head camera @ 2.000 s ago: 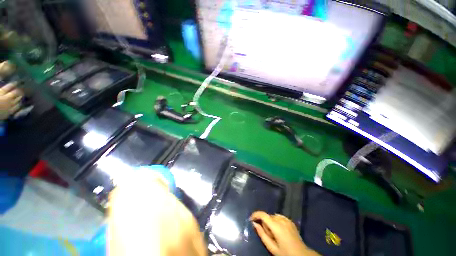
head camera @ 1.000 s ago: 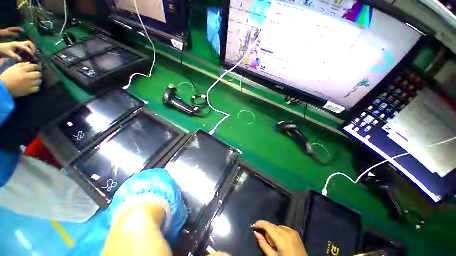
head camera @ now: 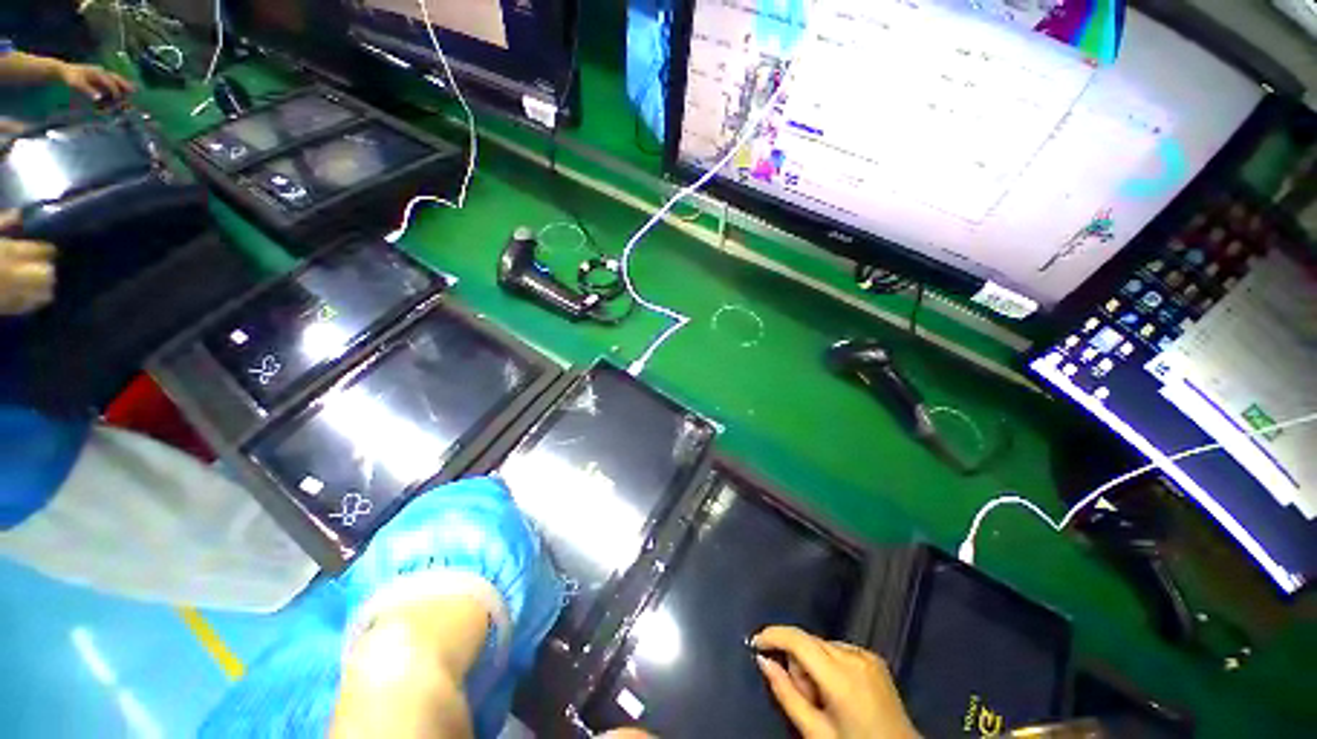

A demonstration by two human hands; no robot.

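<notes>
A dark glossy tablet (head camera: pixel 708 606), with a small white label near its lower left corner, lies in a black tray at the bottom centre. My right hand (head camera: pixel 845 693) is over its lower right part, thumb and fingertips close together at the surface; whether they pinch anything is unclear. My left forearm (head camera: pixel 412 650), in a blue sleeve, reaches down at the left; its hand is cut off by the bottom edge, with perhaps a fingertip showing. A tablet (head camera: pixel 614 469) beside it has a white cable (head camera: pixel 657 344) at its top edge. Another tablet (head camera: pixel 982 650) shows a yellow logo.
Two tablets (head camera: pixel 325 325) lie in a tray at the left, another tray behind. Black scanners (head camera: pixel 549 277) lie on the green mat (head camera: pixel 722 311). A large lit monitor (head camera: pixel 924 130) stands behind; papers hang at the right. Another person's hand (head camera: pixel 26 274) is at the left.
The view has shifted and sharpened. My right hand stays over the same tablet. The yellow logo has moved lower in the picture. At the far left, a tablet now shows by the other person's hands.
</notes>
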